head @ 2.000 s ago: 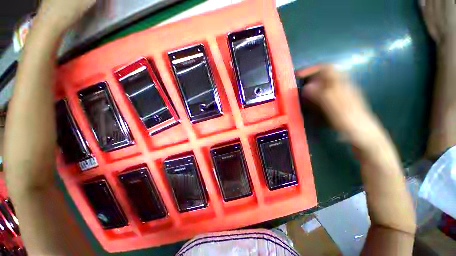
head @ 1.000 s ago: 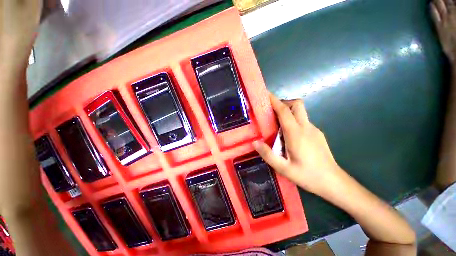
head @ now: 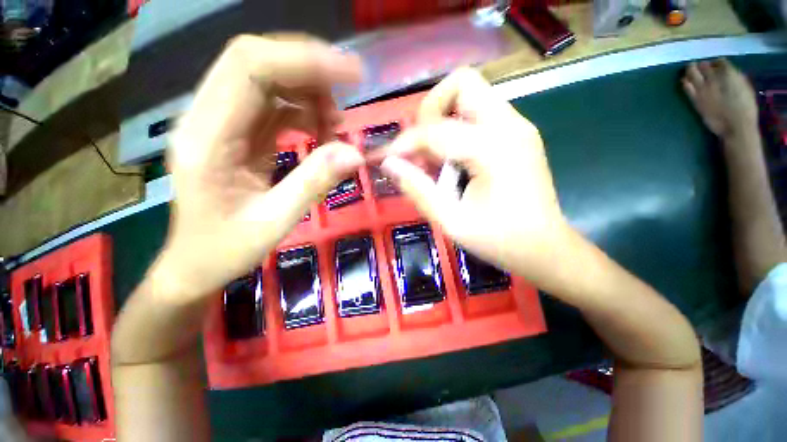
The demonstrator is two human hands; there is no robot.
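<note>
My left hand (head: 250, 164) and my right hand (head: 483, 164) are raised over a red foam tray (head: 371, 337), thumb tips close together. A bit of a white card (head: 449, 177) shows between the curled fingers of my right hand. My left hand's fingers are curved and blurred; whether they hold a clear film cannot be told. Glossy black phones lie in the tray pockets, such as one in the front row (head: 357, 274). My hands hide much of the back row.
Another red tray with phones (head: 56, 345) lies at the left. Behind the dark green bench (head: 621, 198) run a pale rail (head: 604, 67) and a brown board. A red phone (head: 542, 30) lies at the back. Another person's hand (head: 720, 95) rests at the right.
My right hand has left the tray's right edge and come up to meet my left hand over the tray. The view has shifted, showing the second tray and more of the back.
</note>
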